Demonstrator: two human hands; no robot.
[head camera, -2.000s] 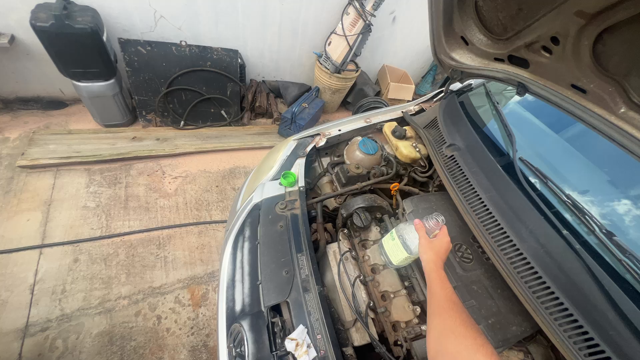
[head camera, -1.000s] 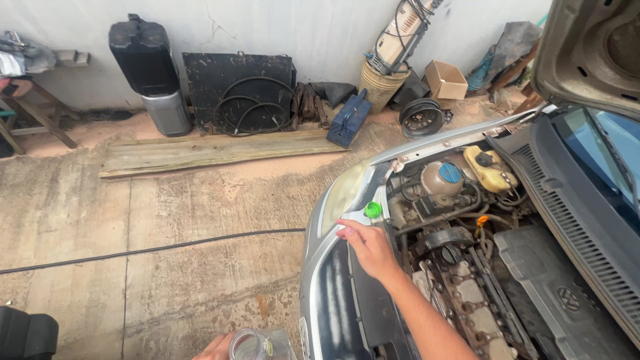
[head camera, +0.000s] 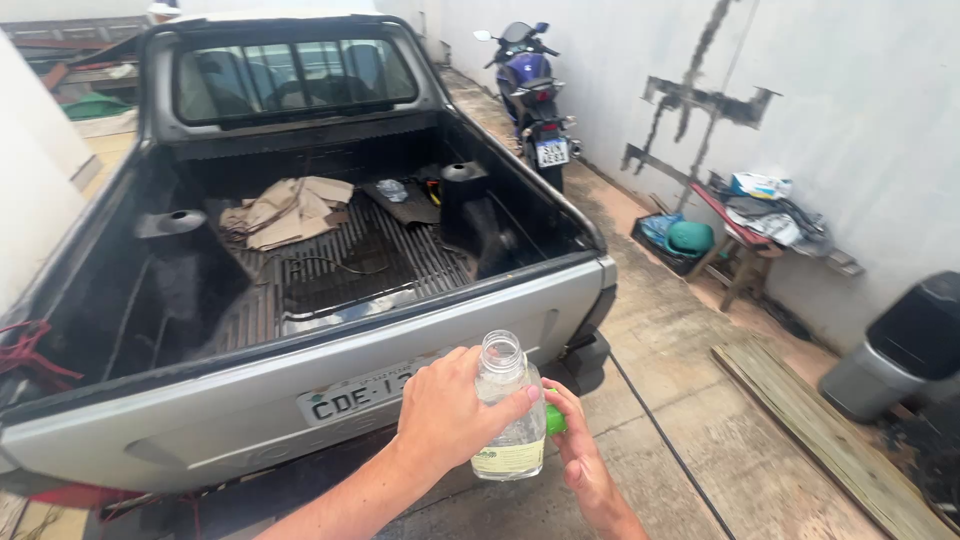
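My left hand (head camera: 450, 409) grips the upper part of a clear plastic bottle (head camera: 510, 420), its thumb across the front. The bottle stands upright, its mouth uncovered, and a pale label with writing wraps its lower part. Just right of the bottle, my right hand (head camera: 581, 442) holds a green cap (head camera: 556, 412) between its fingers, close to the bottle's side. Both hands are in front of the tailgate of a silver pickup truck (head camera: 210, 420).
In the truck bed lie beige cloth or cardboard (head camera: 292, 210) and a cable. A blue motorcycle (head camera: 529, 90) is parked near the wall. To the right are a small cluttered table (head camera: 731, 217), wooden planks (head camera: 825, 427), a grey bin (head camera: 870, 382) and a black hose (head camera: 667, 442) on the floor.
The view has swung left from the car's engine bay to the pickup truck. The green cap, on the car's front edge before, is now in my right hand; the bottle is in my left.
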